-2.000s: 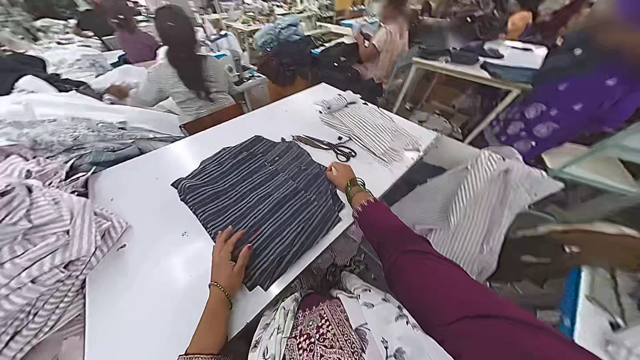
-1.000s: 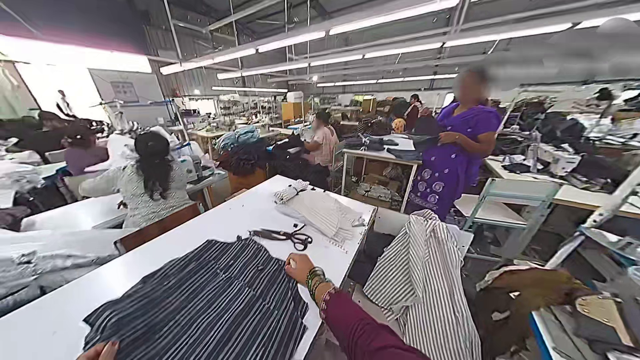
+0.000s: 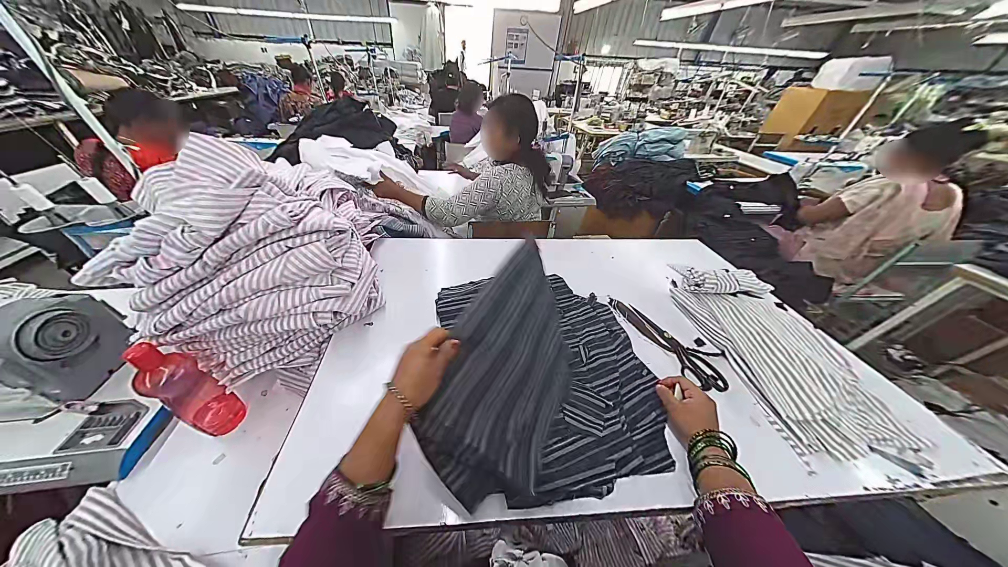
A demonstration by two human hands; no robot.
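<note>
A dark striped fabric piece (image 3: 504, 378) is lifted at its left side by my left hand (image 3: 427, 364), its upper corner raised and its underside partly showing. Beneath and beside it, more dark striped fabric (image 3: 602, 378) lies on the white table (image 3: 346, 441). My right hand (image 3: 687, 405), fingers closed on a small pale object too small to name, rests by the right edge of that fabric. Fabric shears (image 3: 669, 342) with dark handles lie just beyond my right hand. Farther right are light striped fabric pieces (image 3: 787, 370), with a small folded bundle (image 3: 720, 281) at their top.
At the left stand a heap of pink-grey striped cloth (image 3: 260, 268), a red plastic bottle (image 3: 185, 390) lying tilted, and a sewing machine (image 3: 63, 339). A person (image 3: 492, 185) sits beyond the table handling white cloth. Another person (image 3: 882, 205) sits at the right.
The dark striped fabric lay flat earlier; its left part is now raised in my left hand. The view has swung left.
</note>
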